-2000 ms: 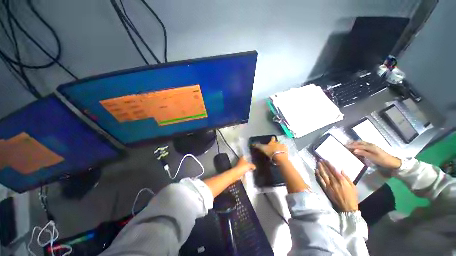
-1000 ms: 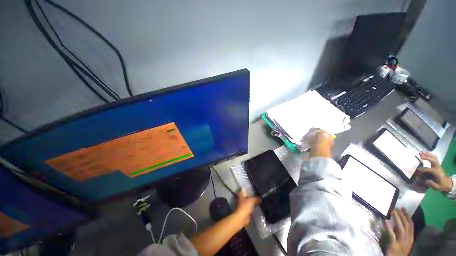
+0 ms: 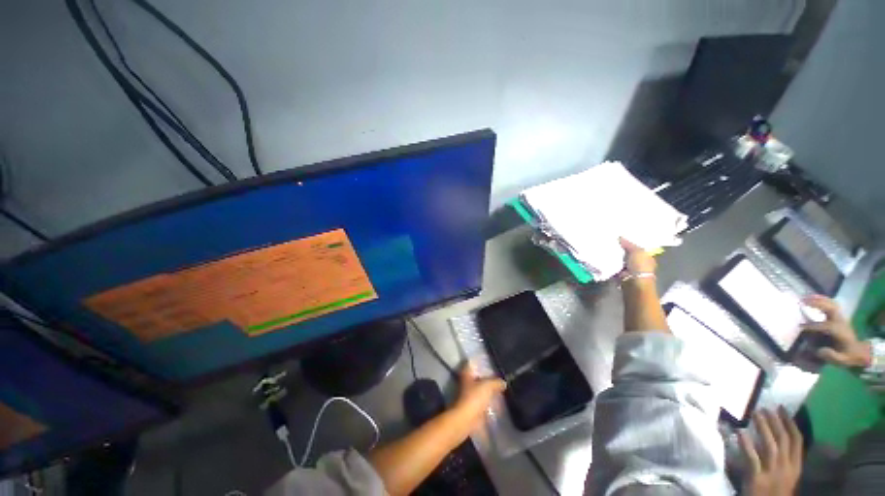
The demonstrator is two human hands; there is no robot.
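A dark tablet (image 3: 548, 387) with an unlit screen lies on a pale translucent sleeve (image 3: 471, 339); a light band crosses it, and I cannot tell whether it is one slab or two end to end. My left hand (image 3: 475, 399) is at its left edge, fingertips touching it; its grip is unclear. My right hand (image 3: 637, 262) holds the near right edge of a white paper stack (image 3: 606, 213) on a green holder (image 3: 573, 266), which looks slightly raised. Some of that hand's fingers are hidden.
A monitor (image 3: 437, 203) stands at left, with a mouse (image 3: 423, 399) and white cable (image 3: 320, 417) below. Another person's hands (image 3: 773, 453) are at right, by tablets with lit white screens (image 3: 762, 295). A black keyboard (image 3: 713, 189) lies behind them.
My right hand has moved from the dark tablet to the paper stack, whose near edge has risen a little. My left hand stays by the tablet. The other person's hands have moved apart.
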